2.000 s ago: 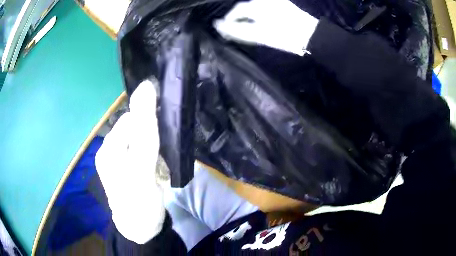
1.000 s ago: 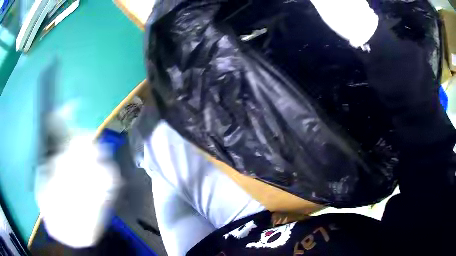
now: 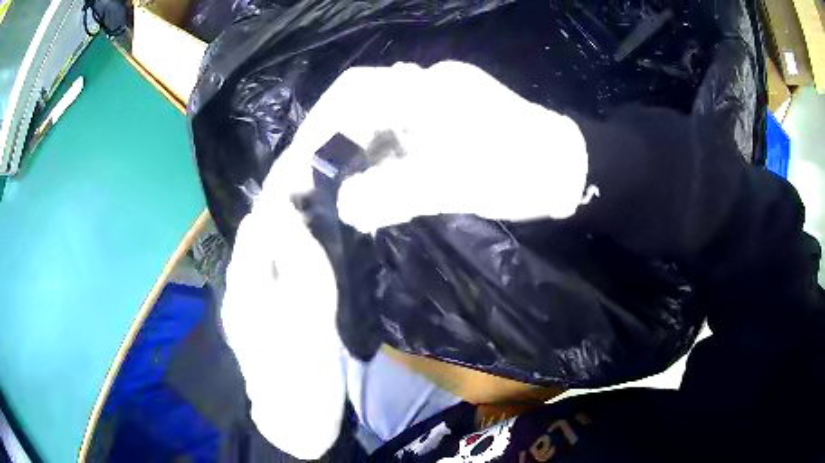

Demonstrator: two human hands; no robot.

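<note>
My left hand (image 3: 285,330), in an overexposed white glove, is closed around a black plastic part (image 3: 337,155) over the near left side of the liner. My right hand (image 3: 475,145), also gloved, reaches in from the right with its fingers curled around the part's upper end. A small block-like piece of the part shows between the hands; the gloves hide much of the rest. The shiny black bin liner (image 3: 507,289) spreads open beneath both hands. Another dark part (image 3: 644,36) lies inside it at the upper right.
The carton's tan edge (image 3: 479,378) shows under the liner, near my lap. The green bench top (image 3: 86,226) is at left, with a white-and-dark tool (image 3: 61,104) and pale fixture (image 3: 34,77) at its far side. Blue material (image 3: 158,362) is below its edge. Other cartons (image 3: 167,54) stand beyond.
My left hand has come back from over the bench to the liner. My right hand has moved left and nearer, out of the liner's far part, and now meets the left at the black part.
</note>
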